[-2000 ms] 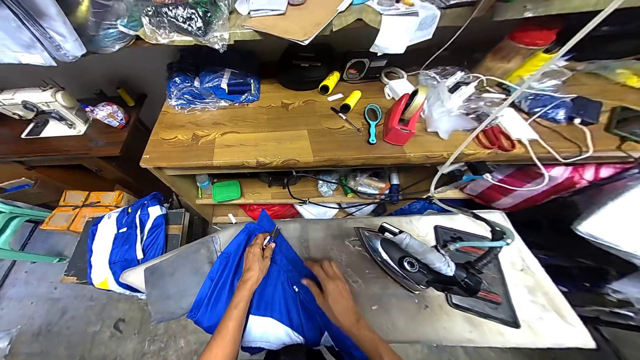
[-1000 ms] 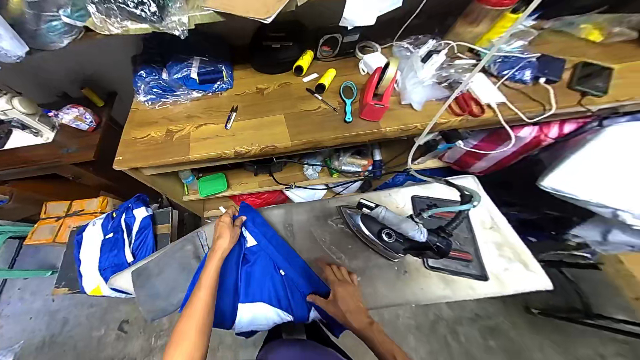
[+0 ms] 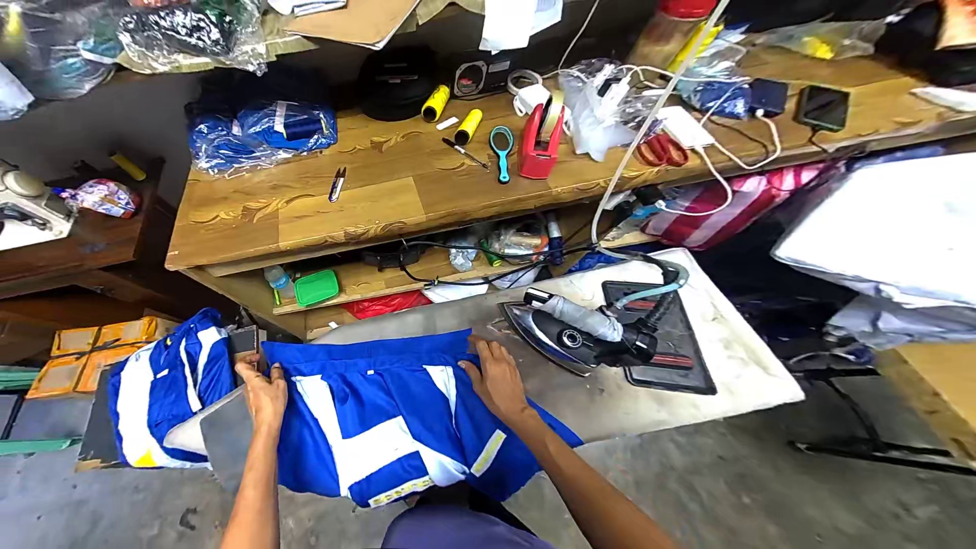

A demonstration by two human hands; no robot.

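Observation:
A blue and white garment (image 3: 381,412) lies spread over the near edge of a padded ironing board (image 3: 732,335), its straight blue band along the top. My left hand (image 3: 264,389) grips the band's left end between thumb and fingers. At the right end of the band my right hand (image 3: 496,374) rests on the cloth, fingers slightly bent; whether it pinches the fabric is unclear. A steam iron (image 3: 583,332) lies just right of that hand, partly on a dark iron rest (image 3: 686,366). Thread snips (image 3: 337,184) lie on the wooden table (image 3: 381,206) behind.
Folded blue and white garments (image 3: 175,389) are stacked at the left, near orange packages (image 3: 91,351). On the table stand a red tape dispenser (image 3: 541,141), yellow thread spools (image 3: 467,126) and red-handled scissors (image 3: 662,151). The iron's hose (image 3: 656,286) and a pale cord hang beside the board.
The snips were in my left hand two seconds ago and lay on the table one second ago. The garment has been turned and spread, its blue band now along the top between my hands.

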